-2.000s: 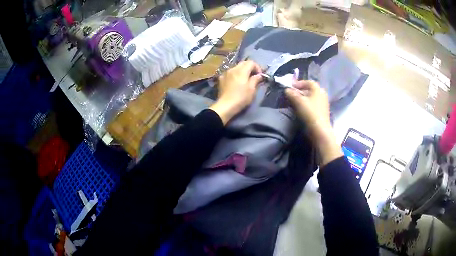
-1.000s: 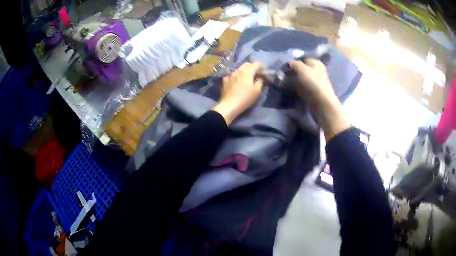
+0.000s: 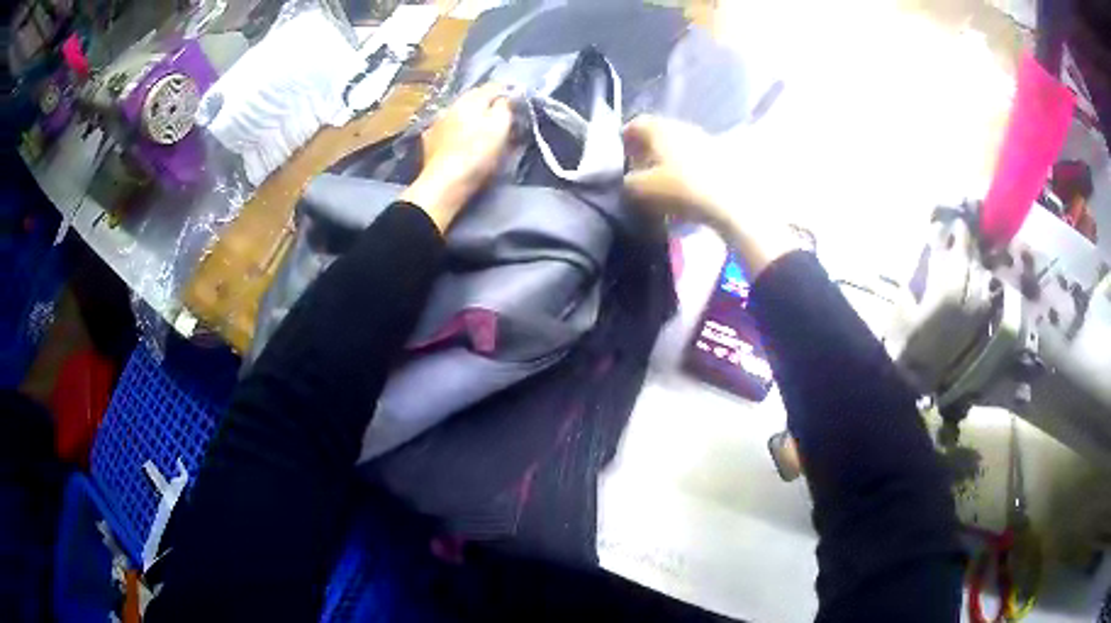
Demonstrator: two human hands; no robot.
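The large loose heap of grey and black garment panels with pink streaks lies in front of me over the table's front edge. A narrow grey-white strip loops up at its top between my hands. My left hand grips cloth at the heap's upper left; its fingertips are partly hidden. My right hand holds the cloth at the right end of the strip, fingers curled. Which layers each hand pinches is not clear.
The smartphone lies right of the heap, beside my right forearm. The sewing machine and bright pink cloth are at right. A white bundle and purple machine part are at left, a blue basket below.
The view has shifted right, so the heap sits further left. My hands have moved a little apart, and the grey-white strip now shows as a loop between them.
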